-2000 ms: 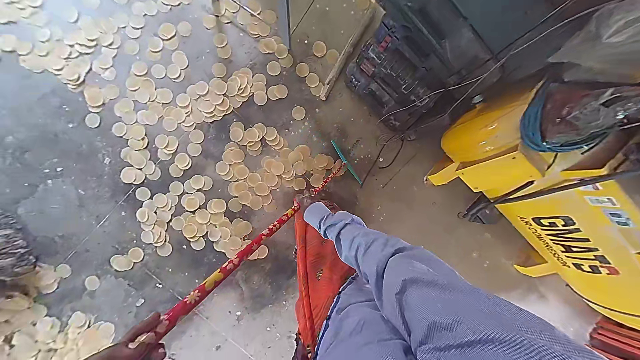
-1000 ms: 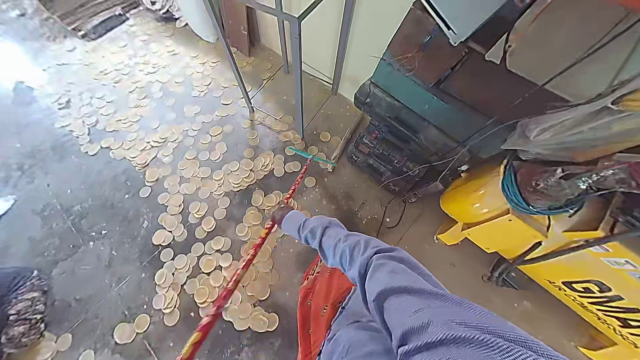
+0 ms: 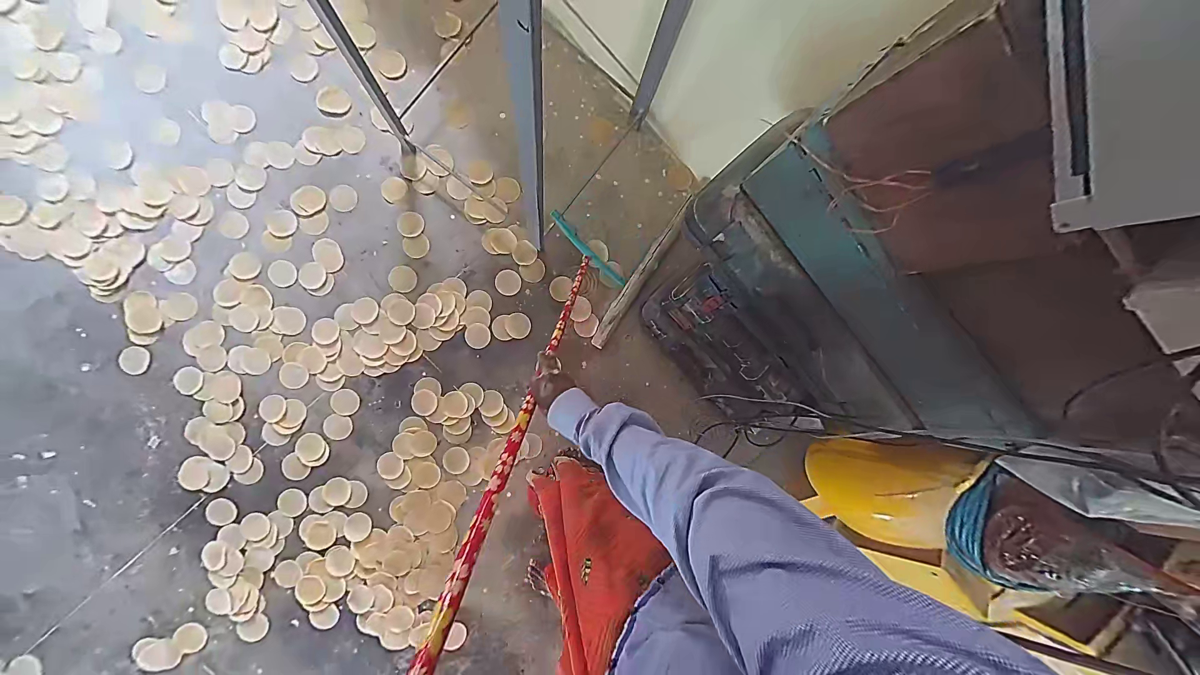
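Observation:
My right hand (image 3: 551, 382), at the end of a blue-grey sleeve, grips a long pole (image 3: 497, 483) with a red and yellow floral pattern. At its far end a narrow teal crosspiece (image 3: 586, 246) rests on the floor beside a metal leg. Many thin round pale discs (image 3: 375, 337) lie scattered and overlapping on the grey floor, mostly left of the pole, a few by the crosspiece. The near end of the pole runs out of the bottom edge, and my left hand is out of view. Orange-red cloth (image 3: 600, 562) hangs below my right forearm.
Grey metal legs (image 3: 523, 122) of a stand rise beyond the crosspiece. A wooden strip (image 3: 642, 272) lies beside a dark plastic crate (image 3: 741, 337). Loose cables (image 3: 844, 427) run above a yellow machine (image 3: 886, 487) with a coiled blue hose (image 3: 970, 525) at right. A pale wall stands behind.
The left hand, on the pole at the lower left two seconds ago, has gone out of view. The right hand stays on the pole. The view has shifted, bringing the metal legs closer.

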